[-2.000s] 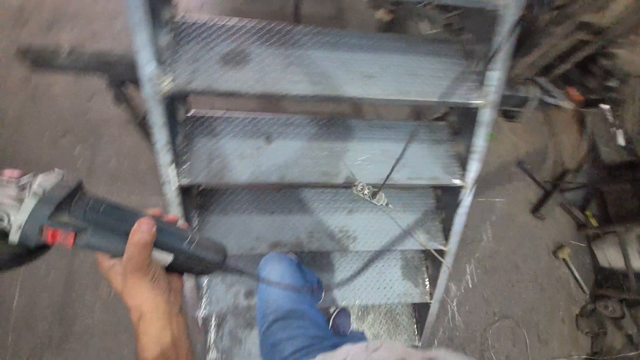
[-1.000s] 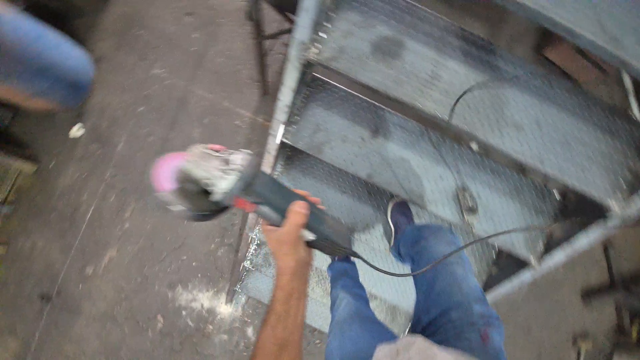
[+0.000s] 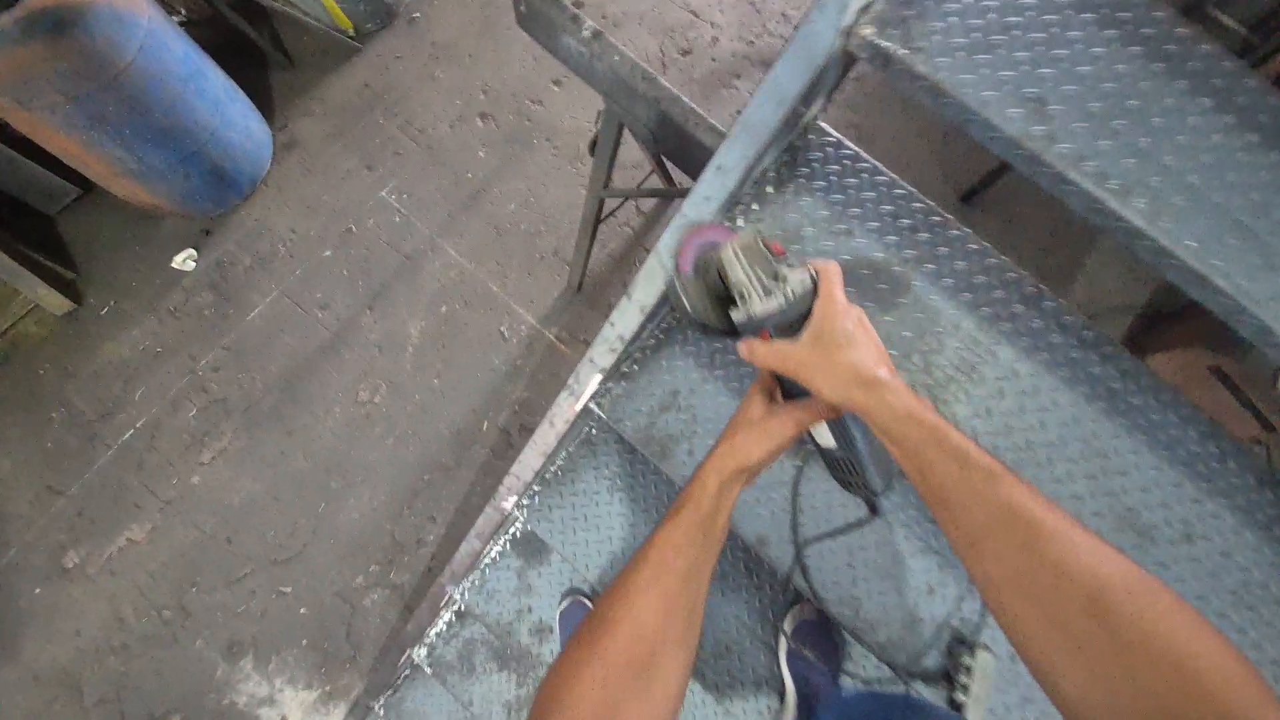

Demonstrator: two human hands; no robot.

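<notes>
Both my hands are closed around an angle grinder with a pinkish disc. My right hand grips its body just behind the gear head. My left hand holds the body lower down, partly hidden behind my right hand. The disc is over or against the flat metal side rail of a steel staircase; whether it touches cannot be told. Below my hands lies a tread plate with a raised pattern. The grinder's black cord loops down across the treads toward my feet.
My shoes are on the lower treads. A blue barrel is at the upper left. Beyond the rail a trestle supports a metal beam. Higher treads with gaps between them rise at the right. A power connector or strip lies near my feet.
My right hand, out of view before, has come onto the grinder. The grinder, earlier held out beyond the rail by my left hand, is now at the rail. The view has shifted.
</notes>
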